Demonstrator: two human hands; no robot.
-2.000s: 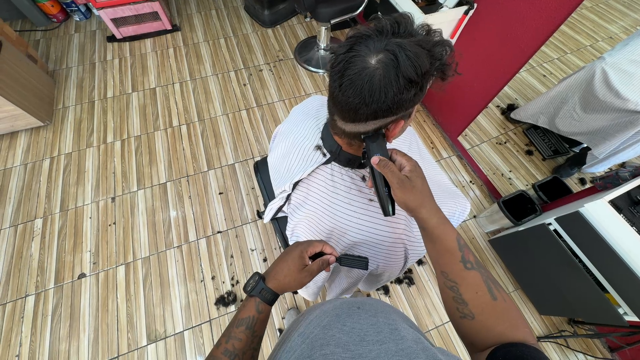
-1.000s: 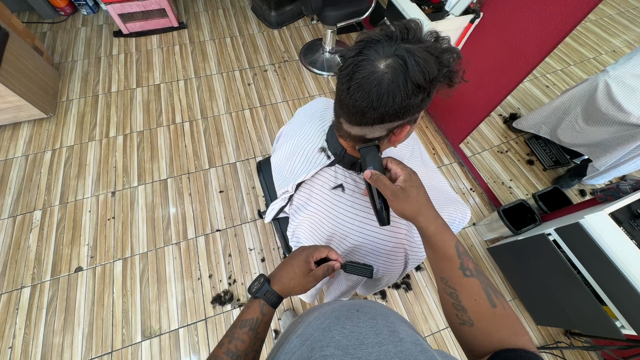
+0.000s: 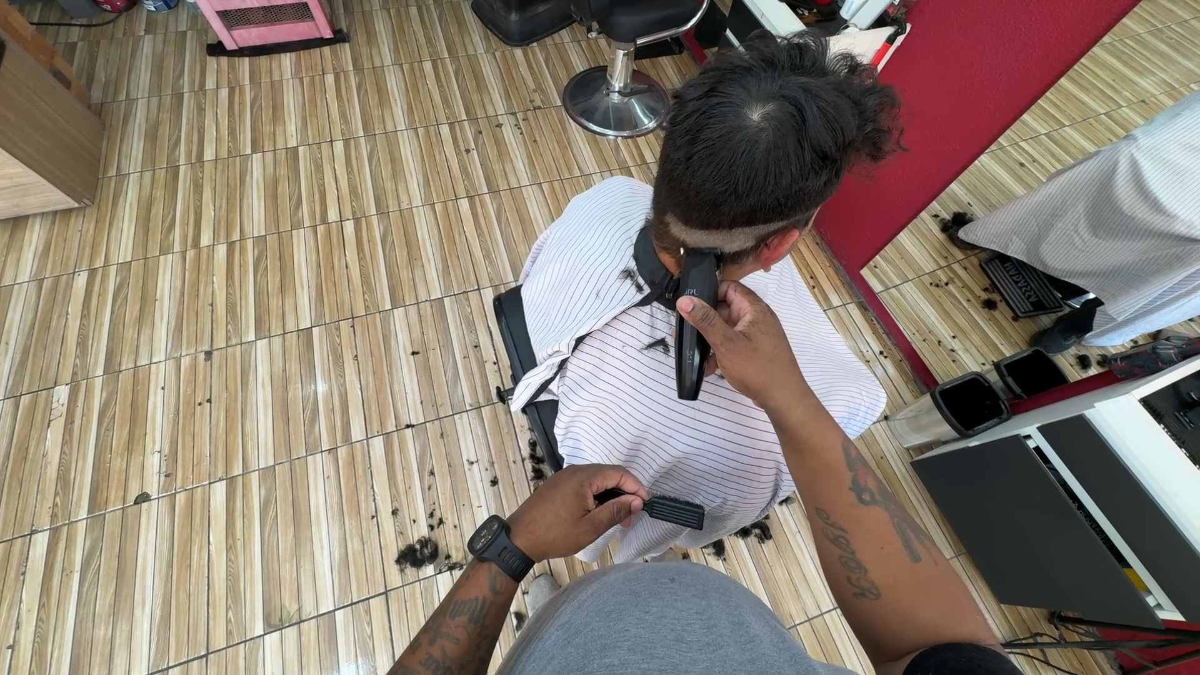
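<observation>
My right hand (image 3: 745, 342) grips a black hair clipper (image 3: 696, 328), its head up against the lower back of a seated person's head (image 3: 764, 131). A band of very short hair runs across the back of that head, below longer dark hair. Lower down, my left hand (image 3: 586, 511) holds a black brush or comb (image 3: 675, 511) by its handle, over the bottom of the striped white cape (image 3: 684, 431). A black neck strip (image 3: 649, 262) circles the person's neck. Two small tufts of cut hair (image 3: 657, 346) lie on the cape's back.
Cut hair (image 3: 417, 553) lies on the wood-look tiled floor (image 3: 253, 375). Beyond the person stands a chair's round metal base (image 3: 616, 101). A grey and white cabinet (image 3: 1031, 516) and a clear bin (image 3: 970, 405) are at the right, beside a mirror (image 3: 1031, 187) with a red border.
A tuft of cut hair now lies on the cape's upper back, where the oldest frame shows none. The clipper stays at the lower back of the head, tilted more upright.
</observation>
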